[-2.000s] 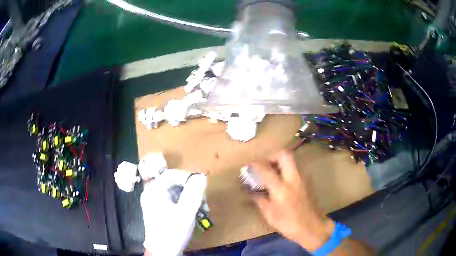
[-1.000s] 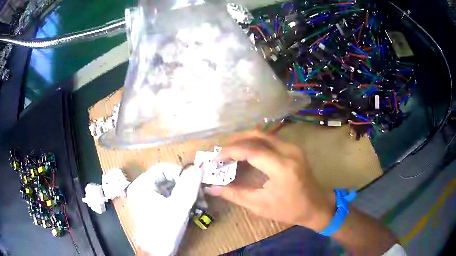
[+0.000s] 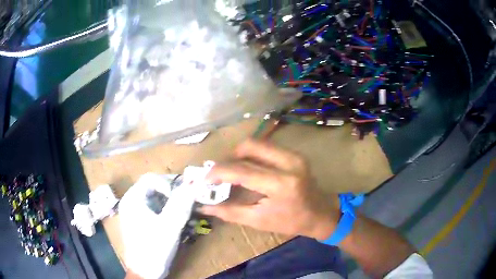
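Observation:
My right hand (image 3: 272, 193), bare with a blue band at the wrist, grips a white plastic housing (image 3: 217, 193) between thumb and fingers, just right of centre-left. My left hand (image 3: 155, 220), in a white glove, touches the housing's left side with its fingertips, close to the right fingers. A small circuit board with a yellow block (image 3: 202, 226) hangs or lies just below the left fingertips. The left fingers appear closed on something thin and dark, blurred, perhaps its wire.
A clear hood (image 3: 179, 82) stands above the cardboard sheet (image 3: 337, 163), with white parts seen through it. Wire leads (image 3: 348, 65) are piled at upper right. White housings (image 3: 100, 201) lie left of the glove. Circuit boards (image 3: 32, 218) cluster at far left.
The right hand has come leftward with the white housing to meet the gloved hand. The housing has turned slightly since one second ago. The camera view has shifted, and the hood now looks larger.

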